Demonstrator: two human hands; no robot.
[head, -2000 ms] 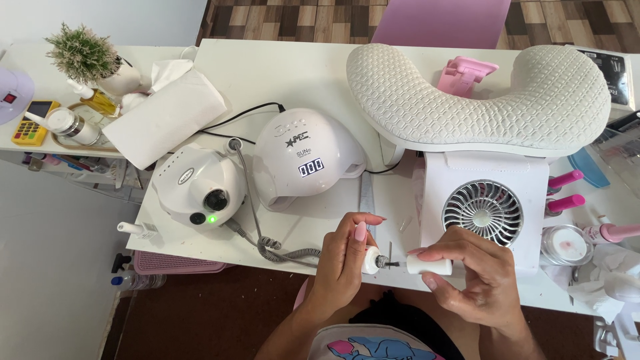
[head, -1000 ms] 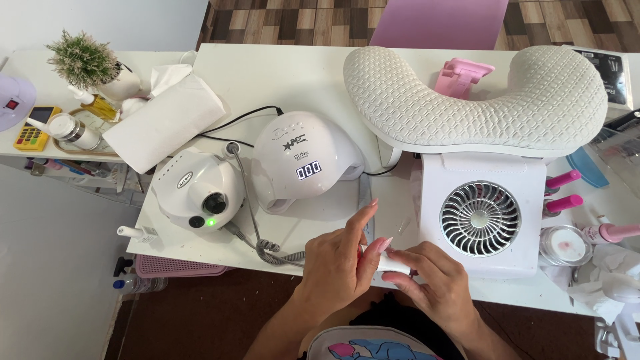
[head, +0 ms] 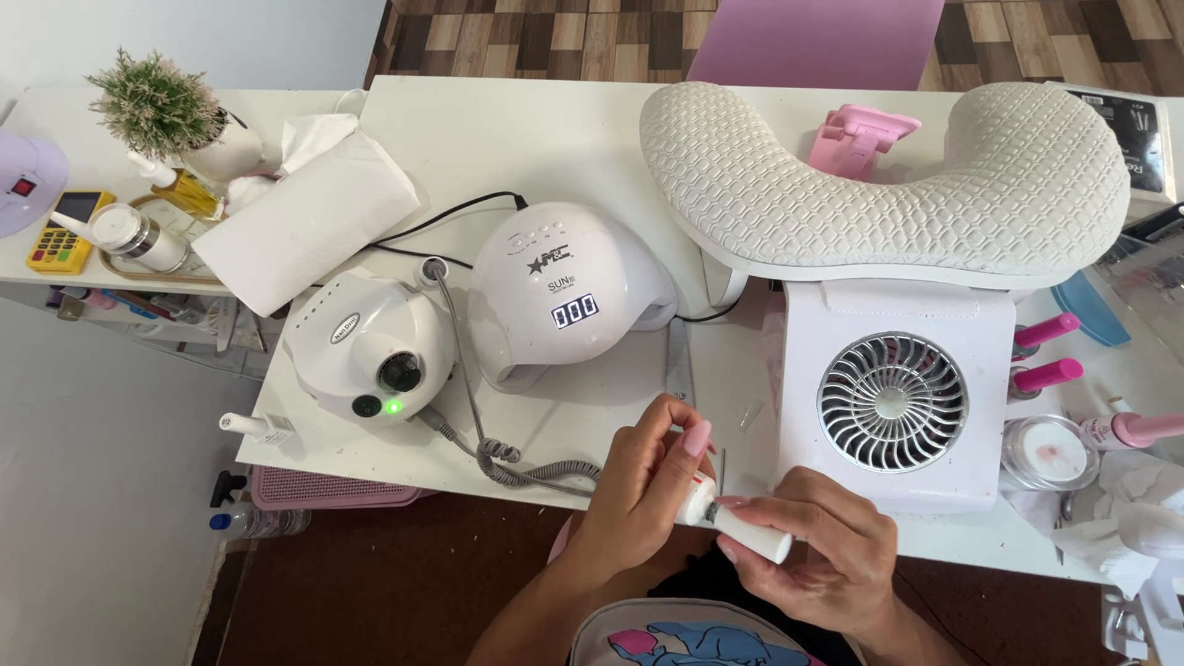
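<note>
My left hand (head: 647, 486) is closed around a small white nail polish bottle (head: 696, 499) at the table's front edge. Between the thumb and fingers of my right hand (head: 814, 546) is the bottle's long white cap (head: 754, 536). Cap and bottle meet at the neck, where a short dark part shows between them; whether the cap is seated cannot be told. Beyond my hands lie a flat metal nail file or strip (head: 679, 361) and a thin metal rod (head: 723, 470). A white nail lamp (head: 569, 287) with a lit display stands beyond my left hand.
A nail drill machine (head: 370, 347) with a coiled grey cord (head: 518, 470) stands at left. Right of my hands is a dust collector (head: 893, 402) under a curved white armrest (head: 888, 222). Pink-capped bottles (head: 1047, 375) and a lidded jar (head: 1050, 453) are further right. Another white-capped bottle (head: 254, 425) lies at the left edge.
Two seconds ago the cap and its brush were apart from the bottle; now they meet at the neck. One second ago my hands covered more of the bottle and cap.
</note>
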